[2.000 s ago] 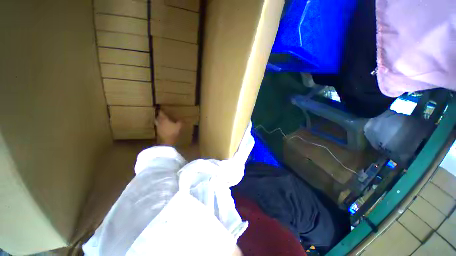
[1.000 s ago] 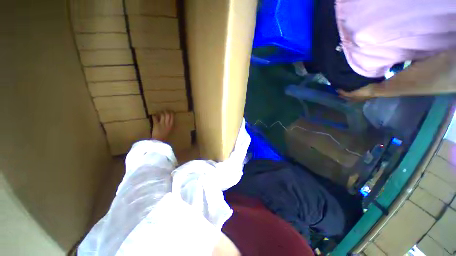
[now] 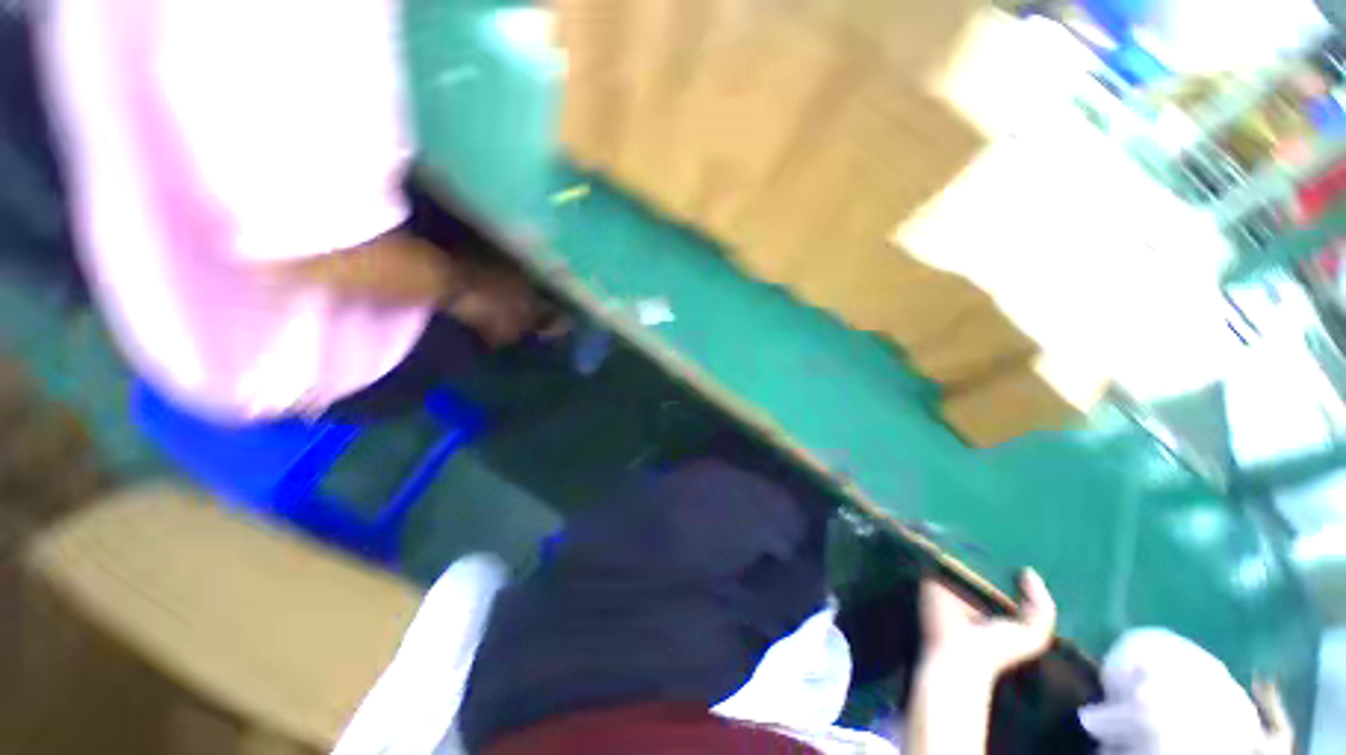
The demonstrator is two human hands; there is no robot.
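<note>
The view is blurred. Several brown cardboard boxes [image 3: 768,162] stand in a block on the green bench top [image 3: 886,428]. A bare hand, by its place my right hand [image 3: 986,627], is at the bench's near edge, with the edge between its thumb and fingers; I see no box in it. A white sleeve [image 3: 428,664], probably my left, is at the lower left; my left hand is not visible. The open carton's flap or wall [image 3: 222,590] shows at the lower left.
A person in pink [image 3: 236,192] sits at the upper left on a blue stool [image 3: 340,472], forearm near the bench edge. A whitish, blurred form [image 3: 1181,693] is at the lower right. Pale, overexposed shapes [image 3: 1092,236] lie beyond the boxes.
The view has swung from the carton to the bench. The white-sleeved arm no longer reaches among the boxes in the carton. A bare hand now shows at the bench edge.
</note>
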